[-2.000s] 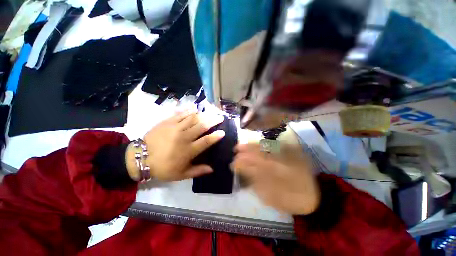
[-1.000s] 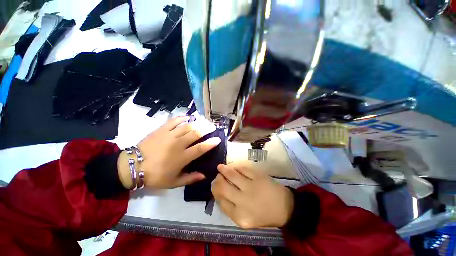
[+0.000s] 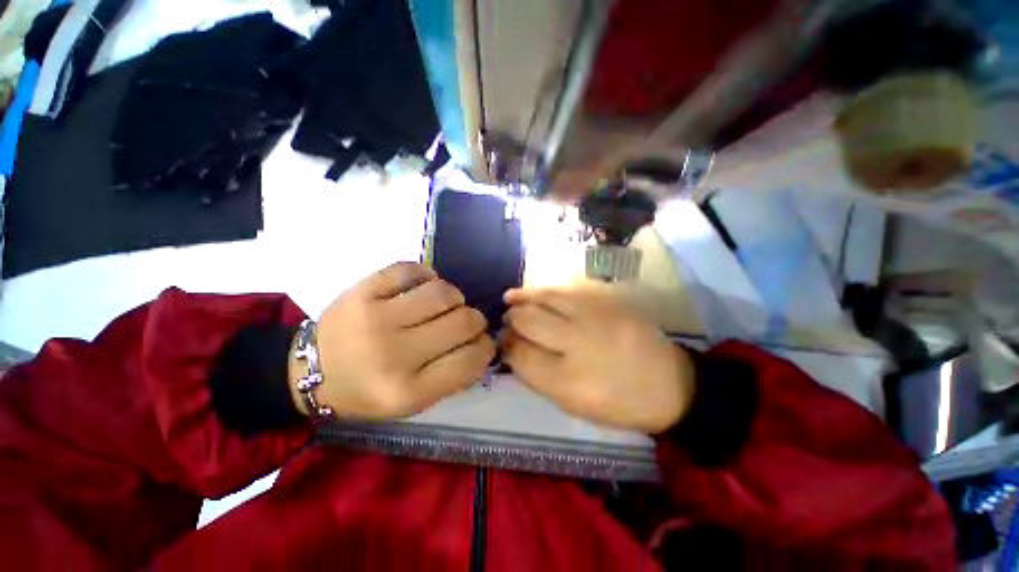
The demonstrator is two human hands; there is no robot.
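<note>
A small dark rectangular cloth piece lies flat at the presser foot of the sewing machine, under bright light. My left hand holds its near left end, with the fingertips curled onto it. My right hand pinches its near right edge, and its fingertips almost meet the left ones. The near end of the piece is mostly hidden by my fingers. The needle is too small and bright to make out.
Stacked dark pieces lie on a large black panel at left. Pale strips lie right of the needle area. A dark shiny rectangle is at far right. A marked ruler strip runs along the front edge.
My left hand has moved from flat on the piece back to its near end, beside my right hand. More of the dark piece shows. The view has shifted and the machine head looks closer.
</note>
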